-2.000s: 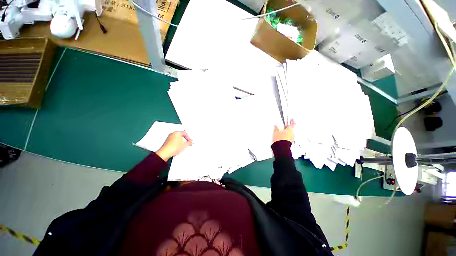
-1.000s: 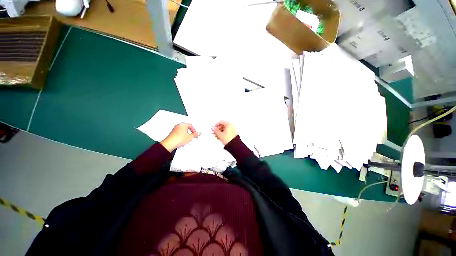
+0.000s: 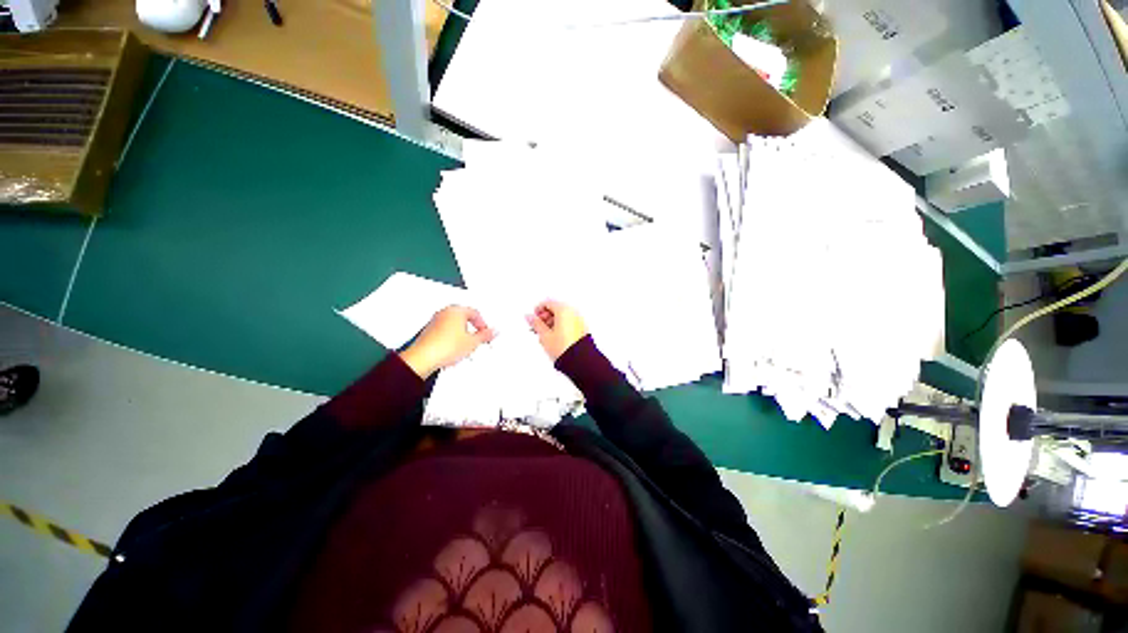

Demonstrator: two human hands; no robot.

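Note:
Flat white pieces, manuals or leaflets (image 3: 544, 204), lie fanned in front of me, washed out by glare. My left hand (image 3: 453, 336) is over their lower left part, with thumb and fingertips pinched together. My right hand (image 3: 557, 327) is a little to its right, fingertips also pinched. A label between the fingertips cannot be made out against the white. A blank white strip, maybe backing paper (image 3: 393, 307), lies on the green surface left of my left hand. A printed label strip (image 3: 529, 427) curls near my waist. The main stack (image 3: 829, 272) stands on the right.
An open brown carton (image 3: 703, 77) with green and white contents is behind the pieces, white boxes (image 3: 922, 118) behind right. A metal upright (image 3: 403, 68) stands at back left. A slatted brown box (image 3: 105, 136) is at left, a round white lamp or fan (image 3: 1008, 420) at right.
My right hand has left the edge of the stack on the right and moved left, beside my left hand. Both hands have barely moved in the last second. The view has shifted slightly.

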